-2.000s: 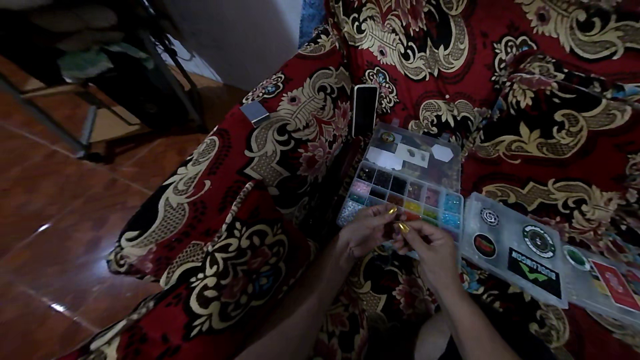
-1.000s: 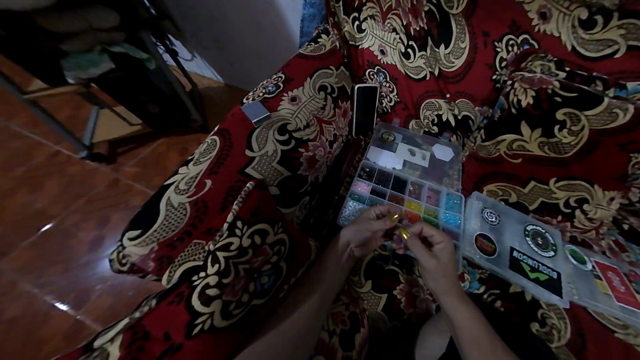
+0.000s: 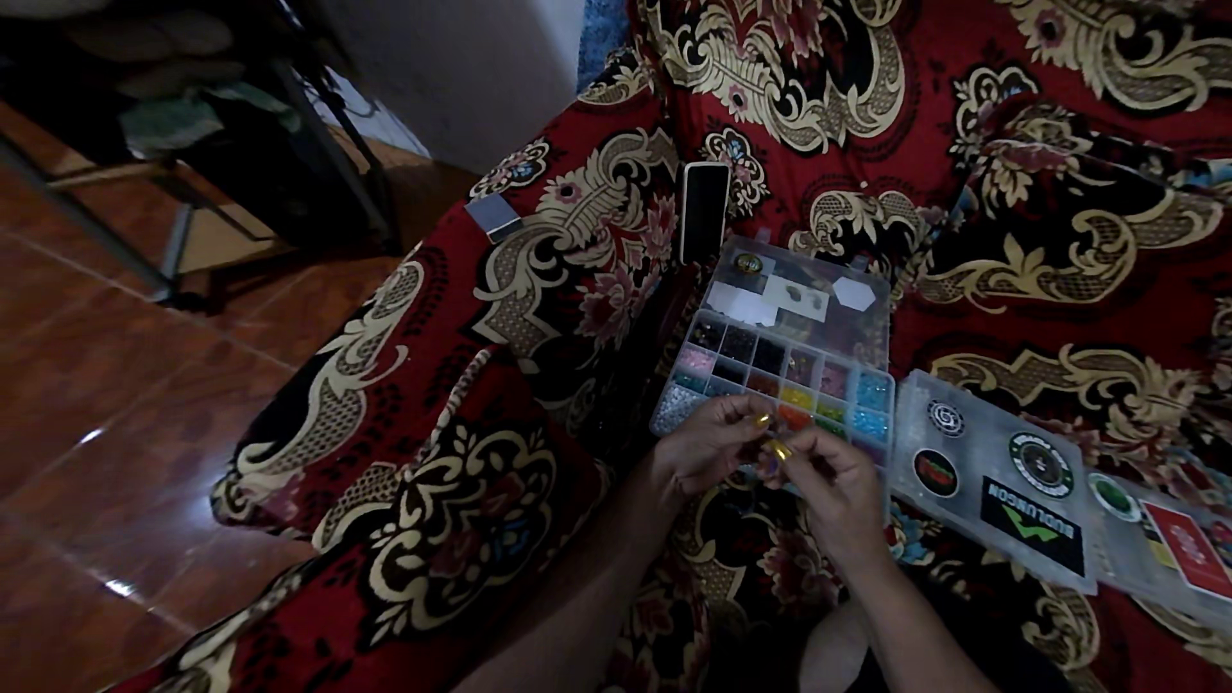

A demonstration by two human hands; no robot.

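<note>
My left hand and my right hand meet above the near edge of an open plastic compartment box. Gold-coloured polish or metal shows at a thumb or fingertip of each hand. The fingertips are pinched together; something small and dark may be between them, too small to make out. Beads in many colours fill the box's compartments, among them blue beads, pink beads and orange beads. The clear lid lies folded back with white pieces and stickers on it. My hands hide part of the front row.
A closed plastic case with stickers lies to the right, with another case beyond it. A smartphone leans on the patterned sofa cover behind the box. A small grey square object rests on the armrest. A metal-framed rack stands at the left.
Both hands stay close together over the box's near edge, with small shifts of the fingers. The right hand's fingers have turned slightly. The boxes and the phone have not moved.
</note>
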